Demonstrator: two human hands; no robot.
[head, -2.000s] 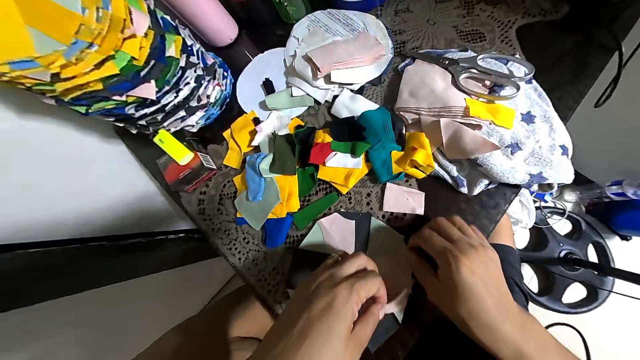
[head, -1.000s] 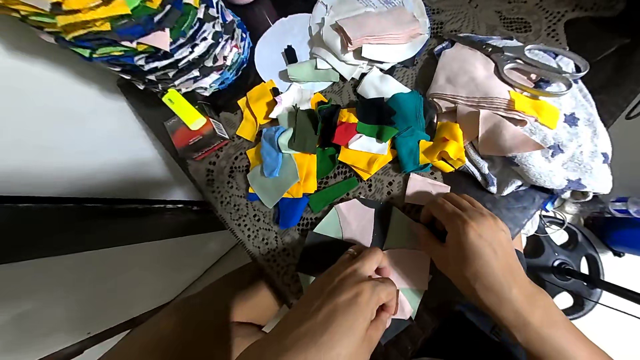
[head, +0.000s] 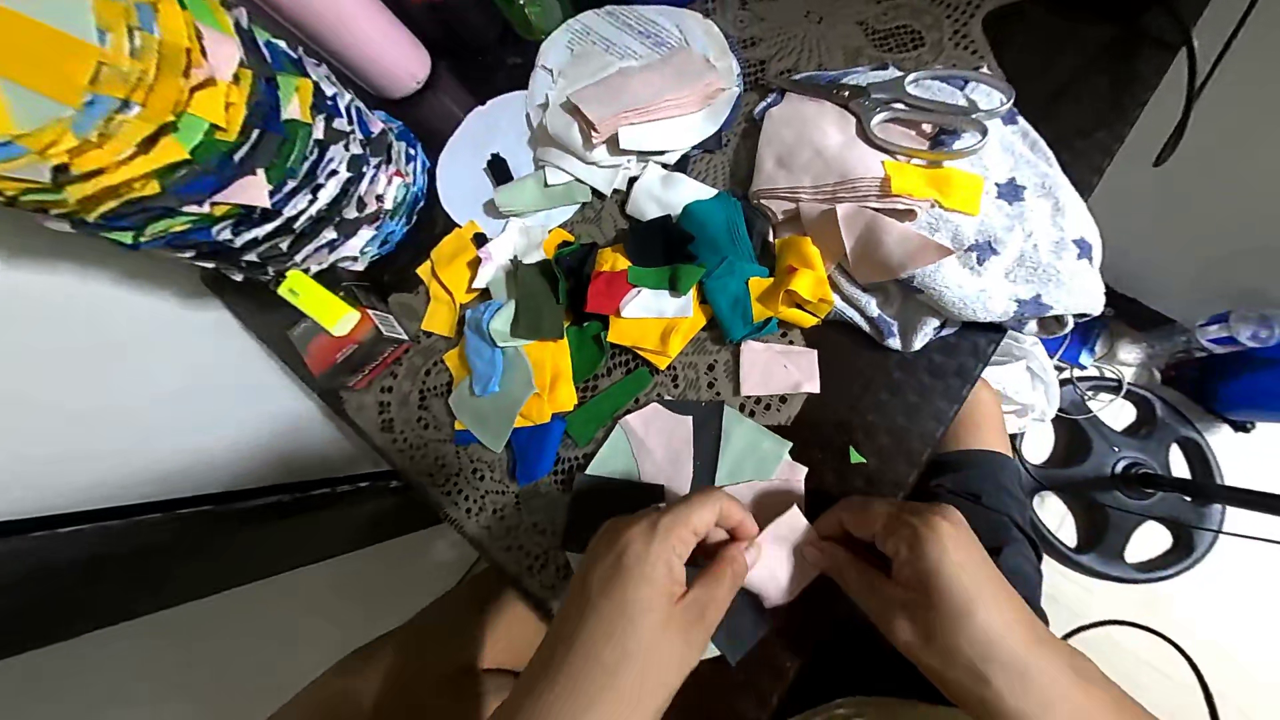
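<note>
Between my hands is a pink fabric piece (head: 784, 560); the fingertips of my left hand (head: 665, 570) pinch its left edge and those of my right hand (head: 890, 570) its right edge. It lies over a round patchwork of pink, pale green and black fabric wedges (head: 755, 447), partly hidden by my left hand. A small pink fabric rectangle (head: 779, 368) rests on the table just above the patchwork. Further up lies a heap of fabric scraps, with yellow (head: 655, 335), teal (head: 722, 250) and red (head: 607, 292) ones among them.
Metal scissors (head: 925, 112) and a yellow scrap (head: 935, 187) lie on stacked pink fabric over a star-patterned cloth (head: 1040, 215). Tall stacks of layered scrap fabric (head: 250, 130) stand at the upper left, near a small box (head: 350, 345). A black spoked wheel (head: 1120, 480) is at right.
My right hand has come down from the small pink rectangle to the pink piece at my left hand. A small green scrap now shows on the dark table.
</note>
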